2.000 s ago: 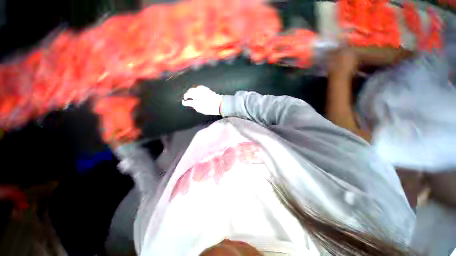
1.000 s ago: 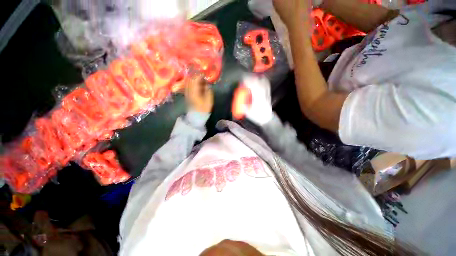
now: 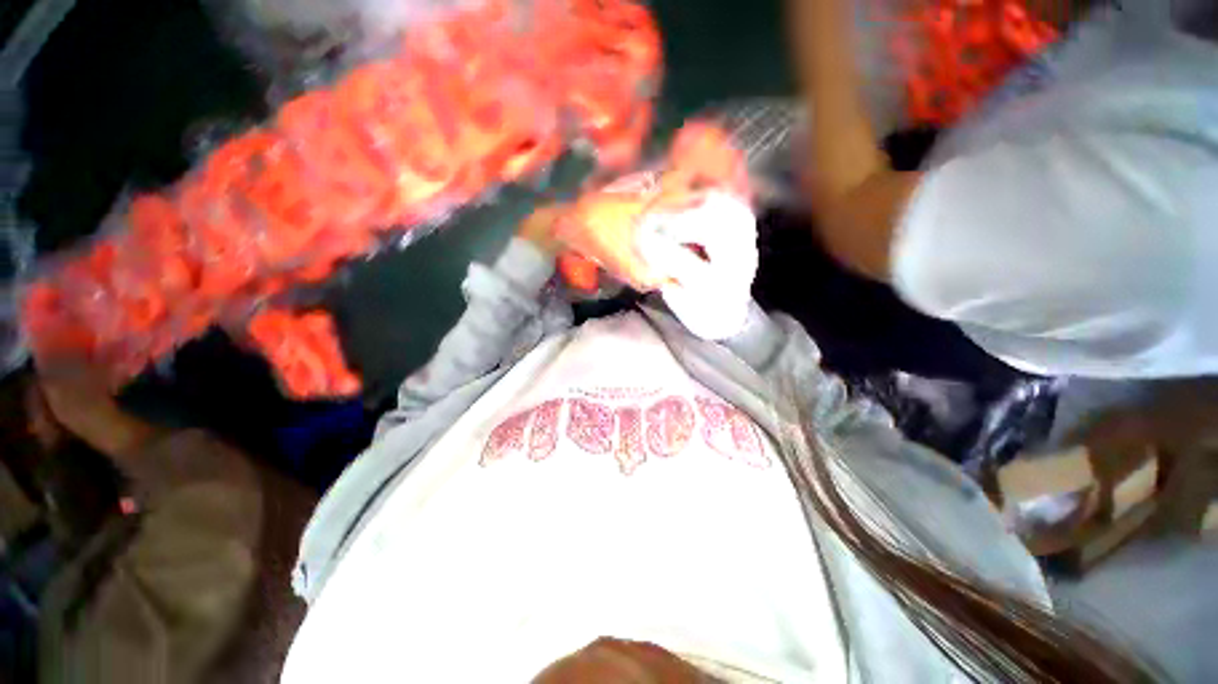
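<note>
An orange plastic part (image 3: 612, 235), blurred, is between my hands in front of my chest. My left hand (image 3: 541, 229), bare and partly hidden, grips its left side. My right hand (image 3: 717, 261), in a white glove, is closed on its right side. Another orange piece (image 3: 708, 156) shows just above the glove; I cannot tell whether it touches the hand. A long overlapping row of bagged orange parts (image 3: 334, 167) runs across the table. A separate orange part (image 3: 305, 353) lies below the row.
A neighbour's arm and white sleeve (image 3: 1055, 241) are on the right, near more orange parts (image 3: 964, 51). Another person's arm (image 3: 100, 417) reaches the row's left end. Brown cartons (image 3: 1055, 484) and dark plastic (image 3: 955, 404) are at the lower right. Clear bags (image 3: 314, 30) lie at the far side.
My hands have come together on an orange part. The view has shifted. Another person's arm has appeared at the row's left end.
</note>
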